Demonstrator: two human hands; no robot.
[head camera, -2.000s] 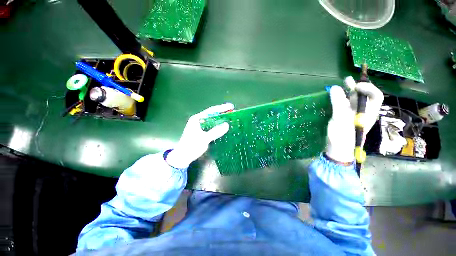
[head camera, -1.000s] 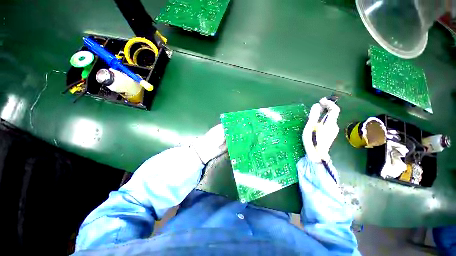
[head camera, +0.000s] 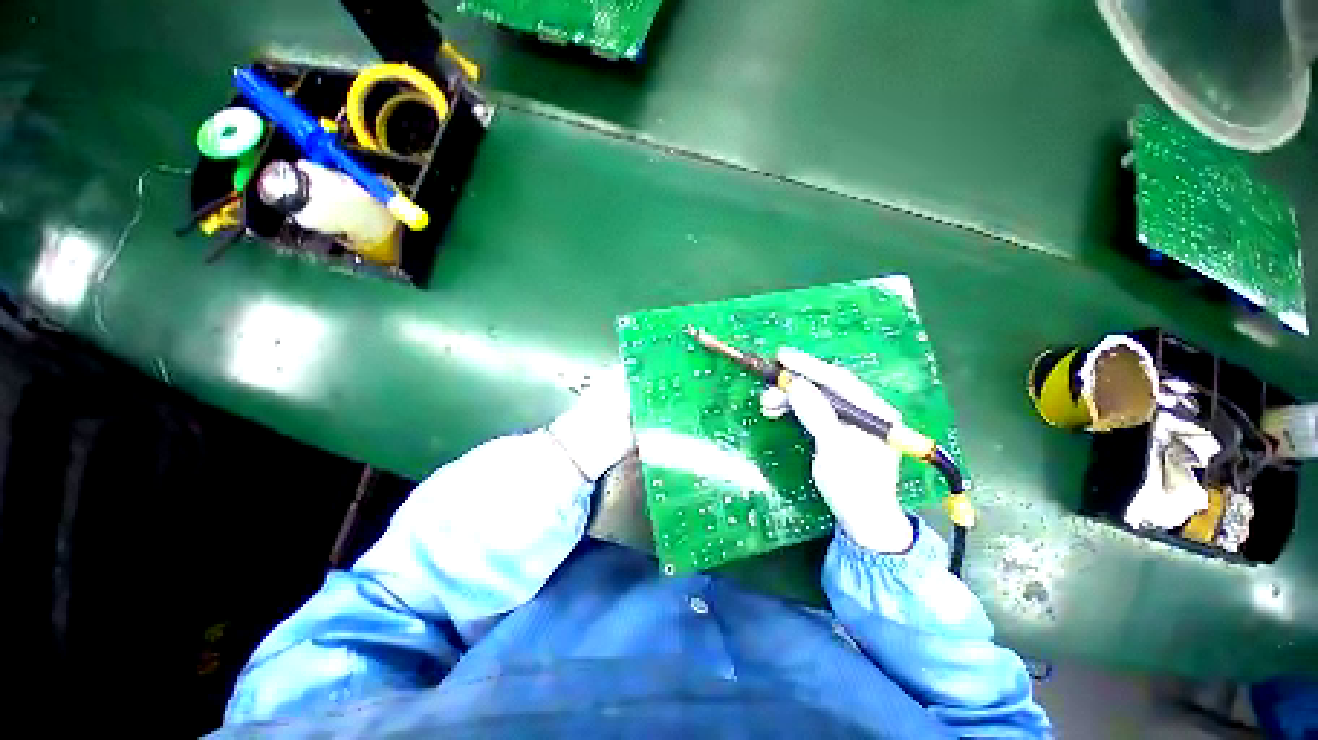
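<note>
The green circuit board (head camera: 781, 477) is in front of me, solder side up, near the bench's front edge. My left hand (head camera: 596, 422), in a white glove, holds its left edge; the fingers are hidden beneath the board. My right hand (head camera: 846, 445), also gloved, holds the black and yellow soldering iron (head camera: 867, 419) like a pen. The iron's tip is over the board's upper left part; I cannot tell whether it touches.
Left: a black divided tray (head camera: 419, 246) with a blue desoldering pump (head camera: 311, 130), bottle (head camera: 340, 205) and yellow roll (head camera: 379, 80). Right: a yellow-black can (head camera: 1062, 388) beside a tray (head camera: 1260, 542) with crumpled wipes (head camera: 1168, 477). Other boards (head camera: 1214, 210) and a clear hood (head camera: 1221, 65) lie beyond.
The board has turned from tilted in both hands to solder side facing up. The right hand has left the board's right edge and moved left over it, with the iron now pointing up-left.
</note>
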